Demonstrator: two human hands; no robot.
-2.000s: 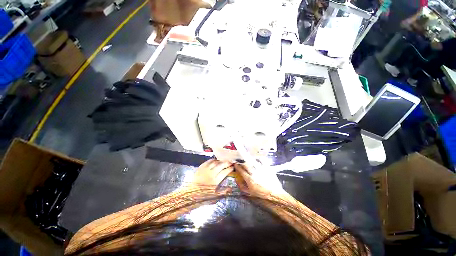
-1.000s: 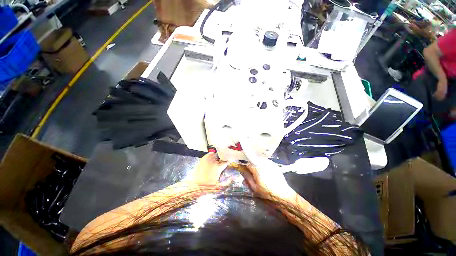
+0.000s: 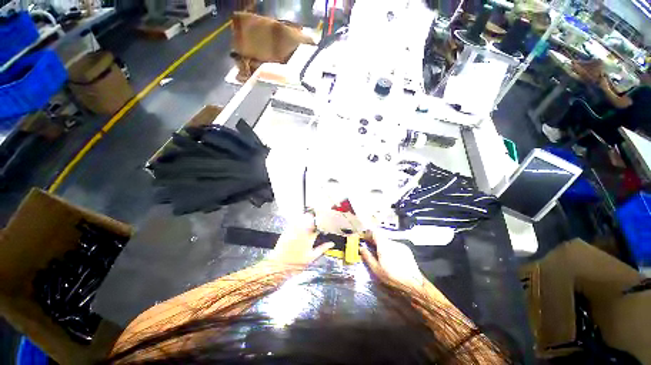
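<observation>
A flat black fabric strip (image 3: 252, 237) lies on the table left of the needle area and runs under my left hand (image 3: 297, 244). My left hand presses on it, thumb towards a small yellow guide (image 3: 351, 249). My right hand (image 3: 389, 258) is at the guide's right side, fingertips bent by it; whether it holds fabric cannot be told. The overexposed white sewing machine (image 3: 357, 142) stands in front of both hands, with a red patch (image 3: 345, 206) low on its head. Hair hides part of the forearms.
Fanned black pieces (image 3: 210, 167) lie left of the machine, white-lined black pieces (image 3: 450, 199) right of it. A control panel (image 3: 539, 184) stands at right. Open cardboard boxes flank the table, left (image 3: 21, 235) and right (image 3: 564, 285). A person (image 3: 607, 107) sits at upper right.
The yellow guide and a black piece beside it now show between my hands, which have moved apart. The view has shifted slightly. The person in red at right is out of view.
</observation>
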